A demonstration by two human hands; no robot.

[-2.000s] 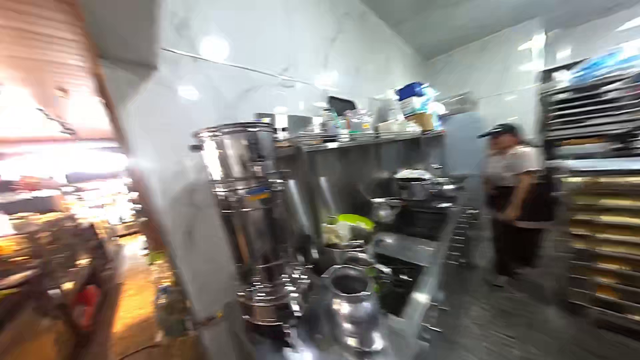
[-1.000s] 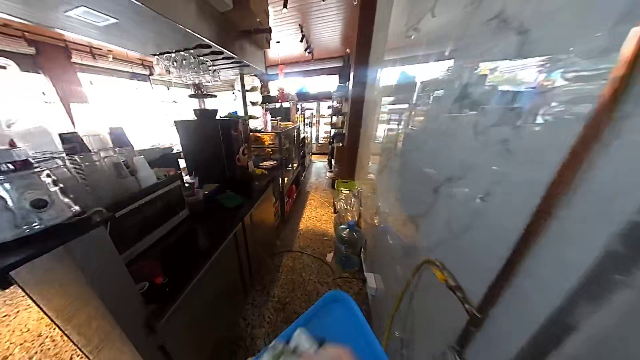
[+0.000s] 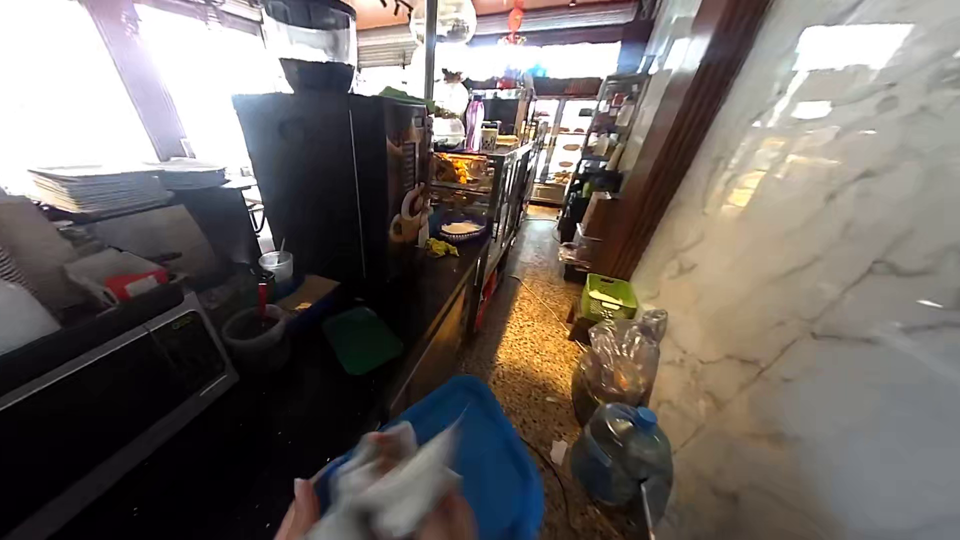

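Observation:
A blue plastic tray (image 3: 495,465) is tilted low in front of me, past the edge of the dark counter. My left hand (image 3: 298,510) is at the tray's lower left edge, its thumb showing and the rest out of frame or behind the cloth. A crumpled white cloth or paper (image 3: 397,480), blurred, lies over the tray's near part. My right hand (image 3: 450,519) grips it from below right, partly covered by it.
At left are a microwave (image 3: 187,345), a grey tub (image 3: 255,334), a green board (image 3: 362,339) and a black coffee machine (image 3: 300,187). On the right, a large water bottle (image 3: 622,457), a bagged container (image 3: 619,367) and a green basket (image 3: 609,298) line the marble wall (image 3: 810,300).
The view has swung from the kitchen to the counter aisle and moved forward. The blue tray and hand came into sight one second ago; now both hands show, with more of the white cloth.

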